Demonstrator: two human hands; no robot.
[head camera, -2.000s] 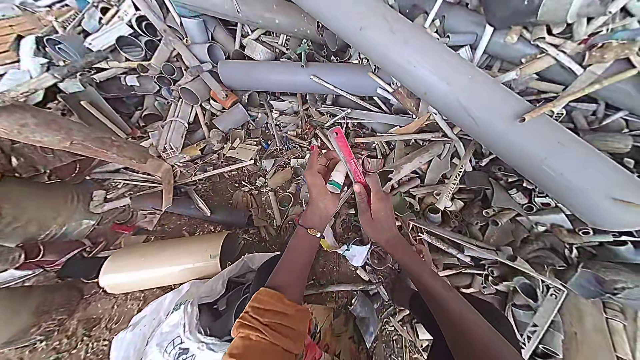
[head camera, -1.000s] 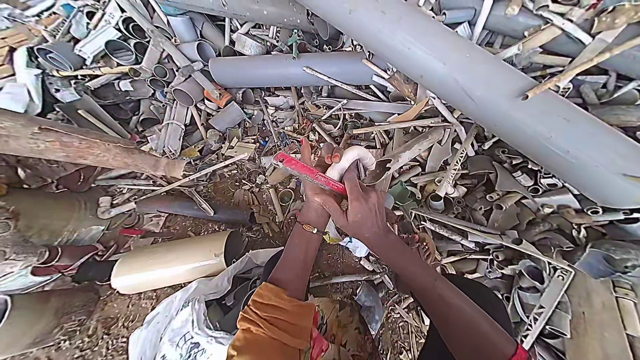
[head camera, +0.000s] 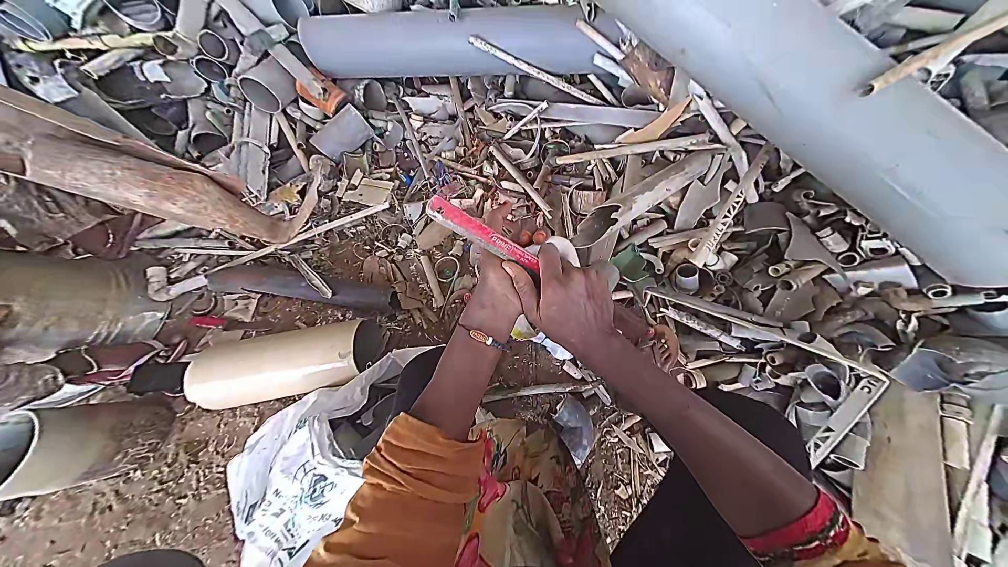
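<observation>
A red, flat bar-like tool (head camera: 482, 236), with writing on its side, slants up and left from my hands; its kind is not clear, and its lower end is hidden. My right hand (head camera: 573, 303) is closed around that end. Just left of it, my left hand (head camera: 498, 291) is wrapped around a white plastic pipe fitting (head camera: 564, 250), mostly covered by the fingers. The two hands touch, and the red tool lies across the fitting.
Cut pipes and plastic scraps (head camera: 504, 165) cover the ground ahead. A large grey pipe (head camera: 819, 118) slants across the upper right, another grey pipe (head camera: 457, 43) lies at the top. A wooden branch (head camera: 157, 177) and cream pipe (head camera: 272, 364) are left. A white sack (head camera: 295, 472) stands by my left arm.
Two seconds ago the red tool pointed upward beside the white piece; it now slants left across it. My right hand has turned over and come against my left hand. The view has moved slightly.
</observation>
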